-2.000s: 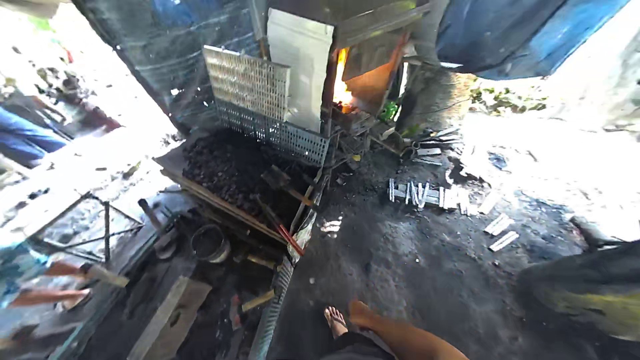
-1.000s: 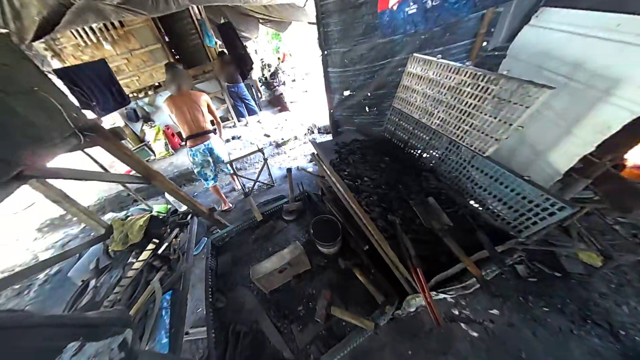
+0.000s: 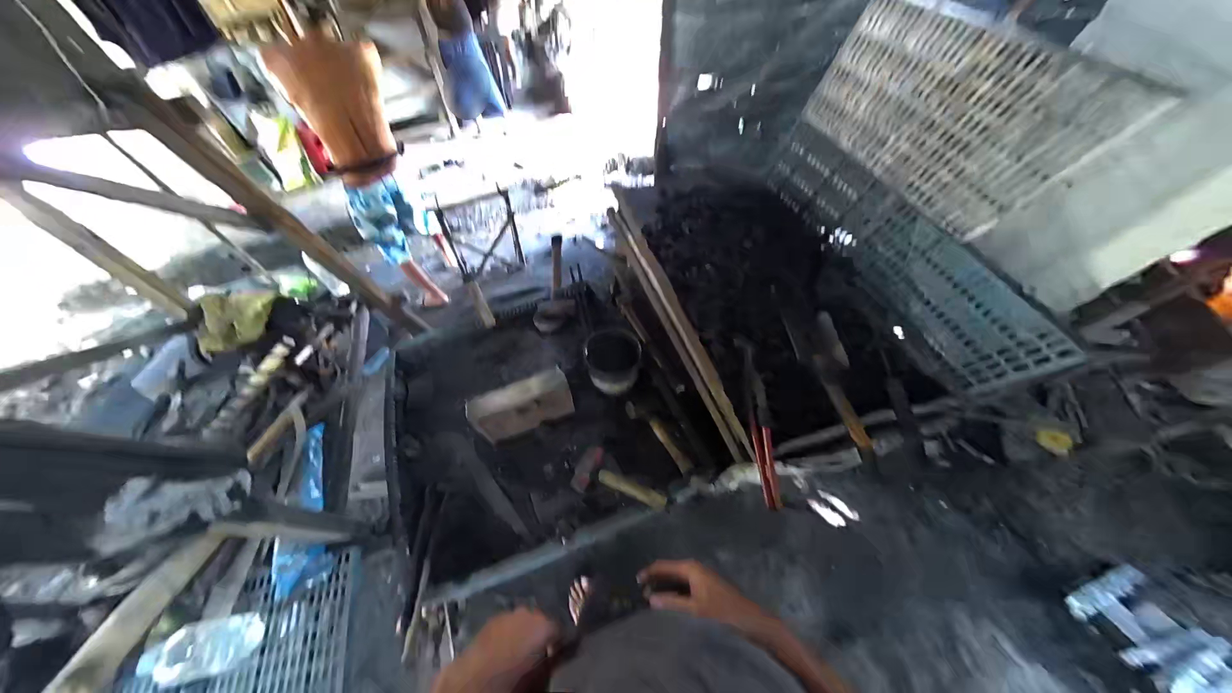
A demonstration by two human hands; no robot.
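Low at the bottom centre, my left hand (image 3: 515, 640) is blurred near my lap, its fingers partly hidden. Just right of my knees, my right hand (image 3: 683, 587) has curved fingers, with nothing visible in it. Beyond them, a sunken dark work area holds a hammer (image 3: 624, 486) with a wooden handle, a wooden block (image 3: 520, 404) and a round metal container (image 3: 612, 361). Red-handled tongs (image 3: 765, 467) lie at the edge of a charcoal heap (image 3: 731, 260). A shovel (image 3: 837, 385) with a wooden handle rests on the charcoal.
Perforated panels (image 3: 972, 279) lean behind the charcoal. Wooden planks (image 3: 679, 327) border it. A person (image 3: 337, 106) in patterned shorts stands at the upper left, another (image 3: 467, 58) beyond. Fire glows at the right edge. Scrap, a blue plastic bag (image 3: 308, 520) and a clear plastic bottle (image 3: 207, 650) lie left.
The view has swung left from the fire and then tilted down. Both my hands now show at the bottom; neither showed one second ago.
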